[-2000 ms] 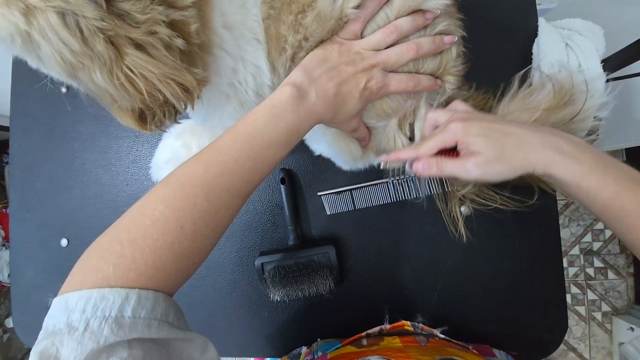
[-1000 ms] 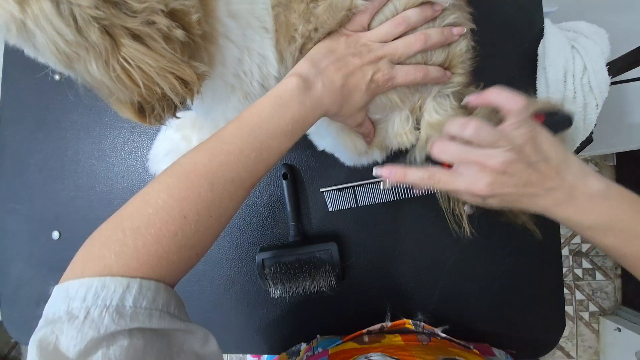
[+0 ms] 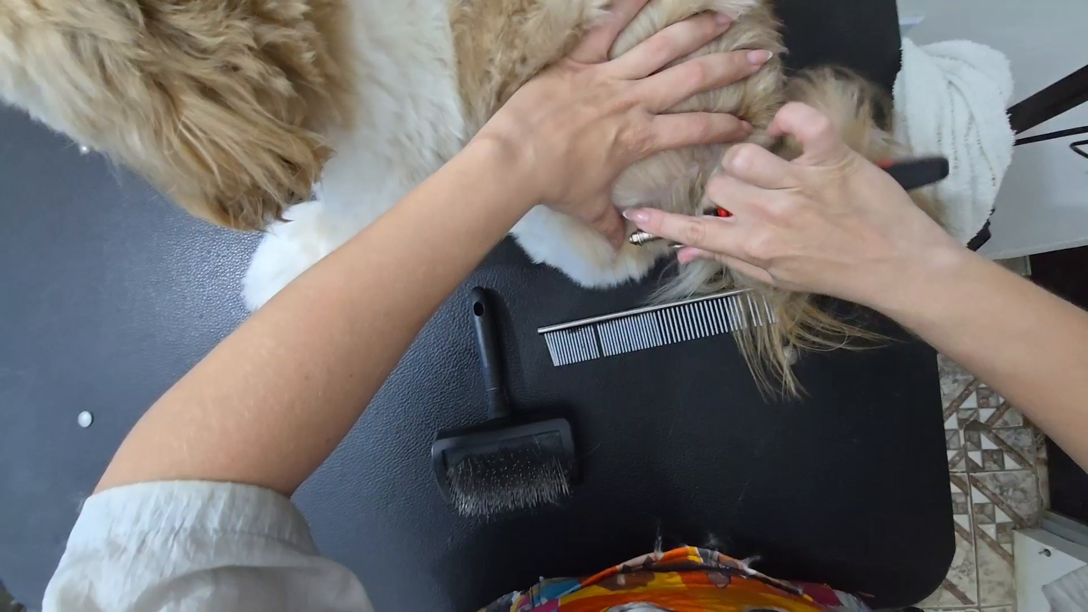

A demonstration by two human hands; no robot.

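Observation:
A long-haired tan and white dog point(image 3: 399, 76) lies on a black padded table point(image 3: 357, 476). My left hand point(image 3: 612, 127) presses flat on its fur with fingers spread. Close to its right, my right hand point(image 3: 799, 204) is closed around a tool with a black and red handle point(image 3: 918, 172); a small metal tip shows by my index finger, and the rest is hidden by the hand. Below the hands lies a metal comb point(image 3: 654, 330), its right end under hanging fur. A black slicker brush point(image 3: 506, 463) rests nearer me, bristles up.
A white towel point(image 3: 952, 127) hangs at the table's right edge, beside a dark bar. A small white round object point(image 3: 85, 419) is on the table at left. Patterned floor tiles point(image 3: 990, 476) show at the right, and colourful cloth point(image 3: 680, 582) at the near edge.
My right hand has shifted about over the fur beside my left hand, and the dark handle now points out to its right. The left hand, comb and brush have stayed put.

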